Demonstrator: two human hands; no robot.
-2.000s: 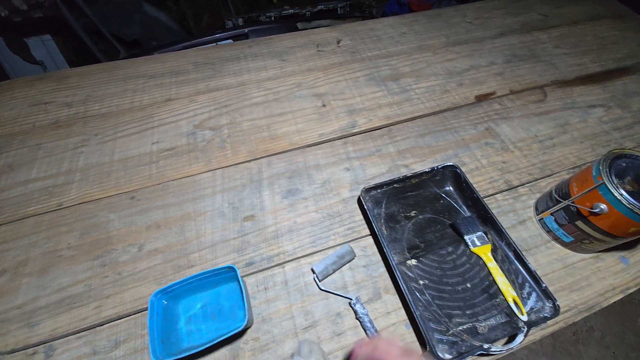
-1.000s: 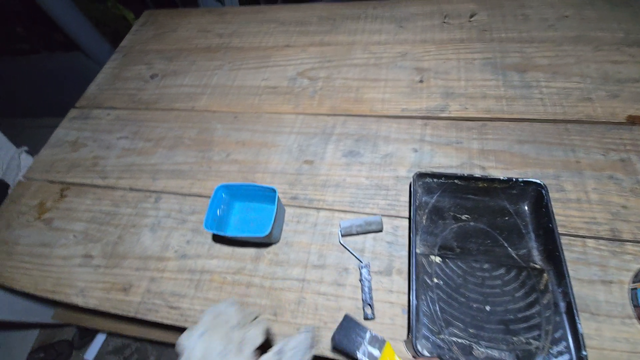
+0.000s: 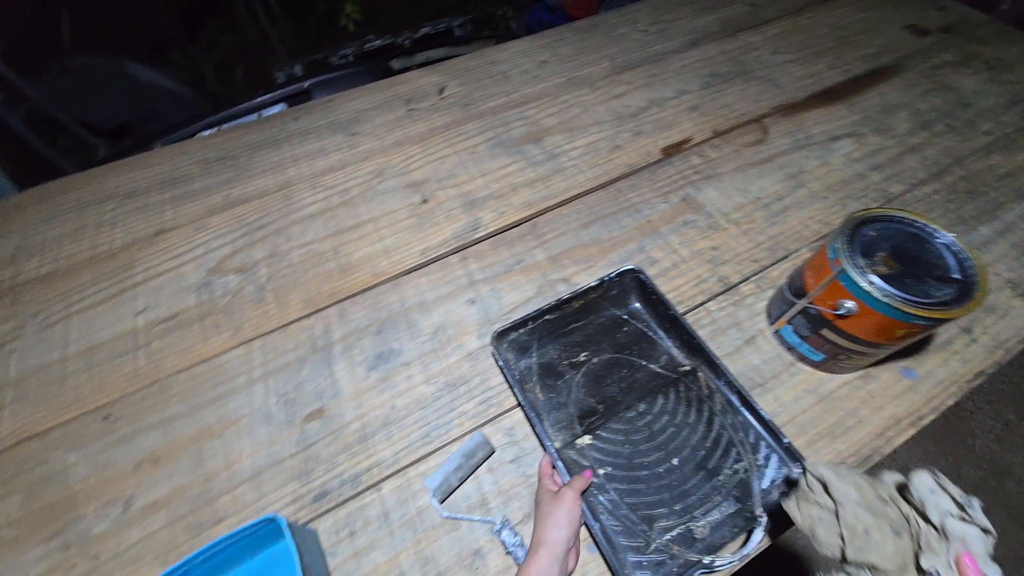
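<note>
My left hand (image 3: 558, 512) grips the left rim of a black plastic paint tray (image 3: 640, 424), thumb over the edge. At the lower right, my right hand (image 3: 970, 564) shows only a fingertip or so, against a crumpled beige cloth (image 3: 872, 516) that touches the tray's near right corner. A small paint roller (image 3: 462, 466) with a grey sleeve and paint-crusted handle lies just left of my left hand. The tray has a ridged slope and dried paint marks, and no brush lies in it.
A lidded paint can (image 3: 860, 308) with an orange and dark label stands right of the tray on the wooden plank table (image 3: 320, 240). A blue plastic container (image 3: 248, 552) is at the bottom left. The table's edge runs along the lower right, with dark ground beyond.
My left hand is now on the tray's rim. The yellow-handled brush lay in the tray two seconds ago, then showed near the bottom edge beside the cloth; now it is out of sight. The view has swung right.
</note>
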